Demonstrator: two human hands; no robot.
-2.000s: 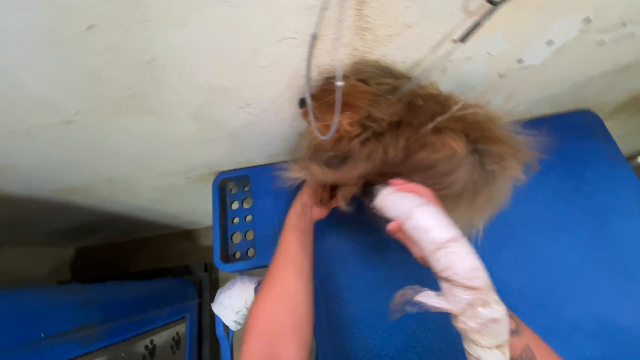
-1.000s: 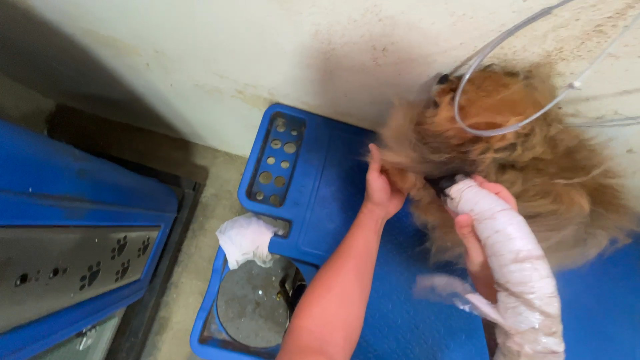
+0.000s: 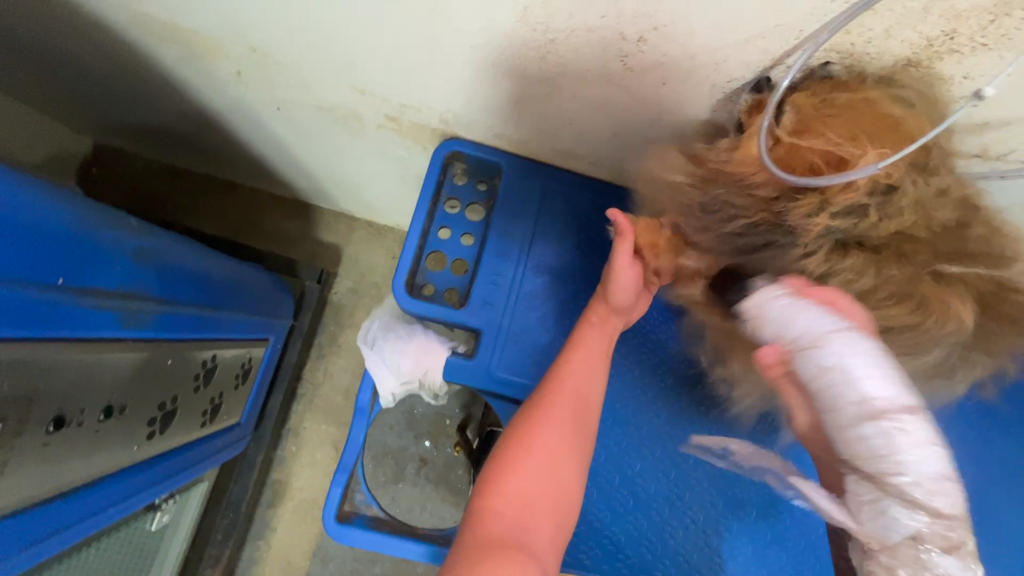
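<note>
A long-haired brown dog (image 3: 864, 232) is on the blue grooming table (image 3: 640, 480) against the wall, a clear tube loop (image 3: 824, 180) hanging over its head. With fingers closed around one of its paws (image 3: 658, 246), my left hand (image 3: 628, 276) is at the dog's front. My right hand (image 3: 808, 352) grips a dryer hose (image 3: 872, 400) wrapped in whitish film, whose dark nozzle (image 3: 730, 286) points into the fur by the leg. A loose strip of film (image 3: 768, 472) trails from the hose. The hose partly hides my right hand.
The table's left end has a holed tray (image 3: 452, 232) and a round opening (image 3: 420, 460). A white cloth (image 3: 406, 352) hangs there. At far left stands a blue cabinet (image 3: 136, 264) with a paw-marked metal panel (image 3: 128, 408). The pale wall (image 3: 336, 96) runs behind the table.
The view has shifted from two seconds ago. My left hand, beneath the fur and partly hidden then, now shows at the dog's paw. The hose stays in my right hand near the fur.
</note>
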